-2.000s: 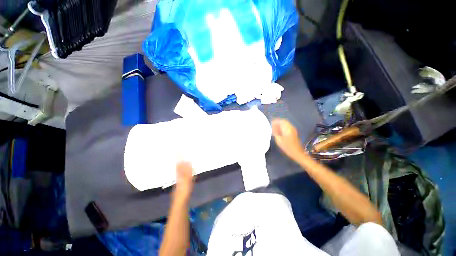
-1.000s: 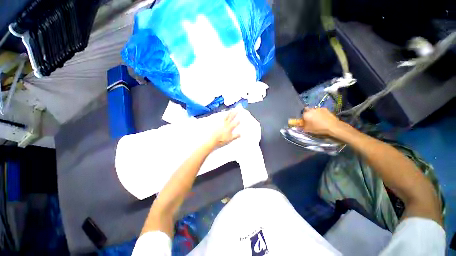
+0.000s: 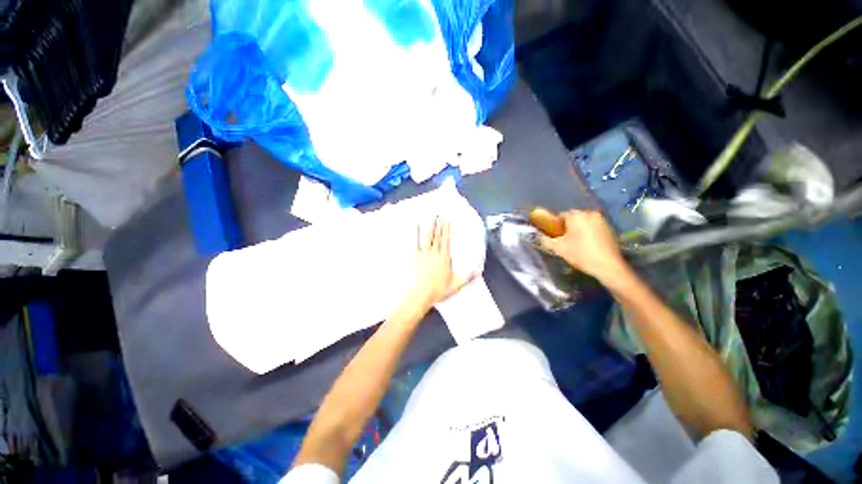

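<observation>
A white garment (image 3: 312, 288) lies flat on the dark grey ironing table (image 3: 161, 350), overexposed. A narrow sleeve-like part (image 3: 473, 310) sticks out toward me and a short white strip (image 3: 310, 200) sticks out on the far side. My left hand (image 3: 435, 263) lies flat on the right part of the garment, fingers spread. My right hand (image 3: 581, 241) grips the wooden handle of the steam iron (image 3: 529, 263). The iron's silver body is blurred, just right of the garment's right end.
A blue plastic bag (image 3: 250, 90) with a white garment pile (image 3: 378, 113) stands at the far edge. A blue box (image 3: 210, 194) lies left of it, a phone (image 3: 193, 423) at the near left corner. The steam hose (image 3: 690, 242) runs right. Dark hangers (image 3: 71, 71) are upper left.
My right hand has brought the iron left, close to the garment, and turned it. My left hand stays on the garment. The near narrow part now slants more to the right.
</observation>
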